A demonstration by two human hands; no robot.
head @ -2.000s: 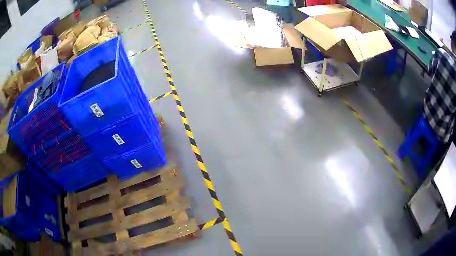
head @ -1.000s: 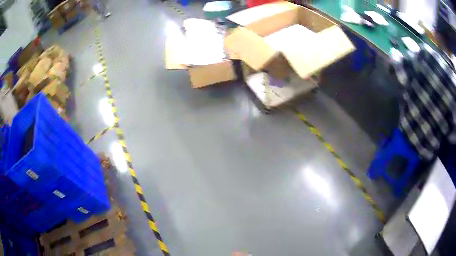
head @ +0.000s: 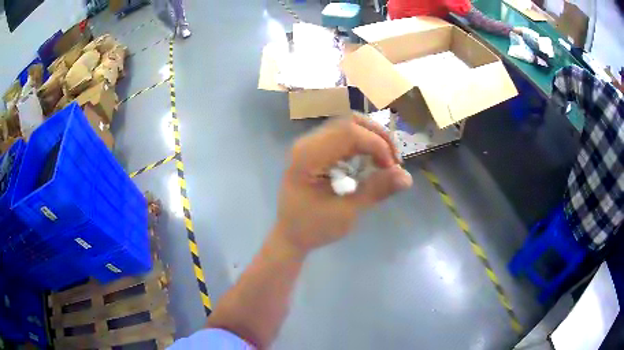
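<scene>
My left hand (head: 335,181) is bare and blurred. It is raised in the middle of the view, with the forearm and a light blue sleeve coming from the bottom edge. Its fingers and thumb are curled around a small white crumpled thing (head: 343,184), which shows in the opening of the fist. The rest of that thing is hidden by the fingers, and I cannot tell exactly what it is. My right hand is out of the picture.
Stacked blue crates (head: 82,198) stand on a wooden pallet (head: 109,304) at left. Open cartons (head: 472,89) stand ahead, one on a low trolley. At right are a green bench (head: 503,51), a blue stool (head: 547,256), a person in checks and a person in red. A white board (head: 588,311) is lower right.
My left hand has come up into the middle of the view, where only a small skin-coloured bit showed at the bottom edge. The camera has turned right since the first frame.
</scene>
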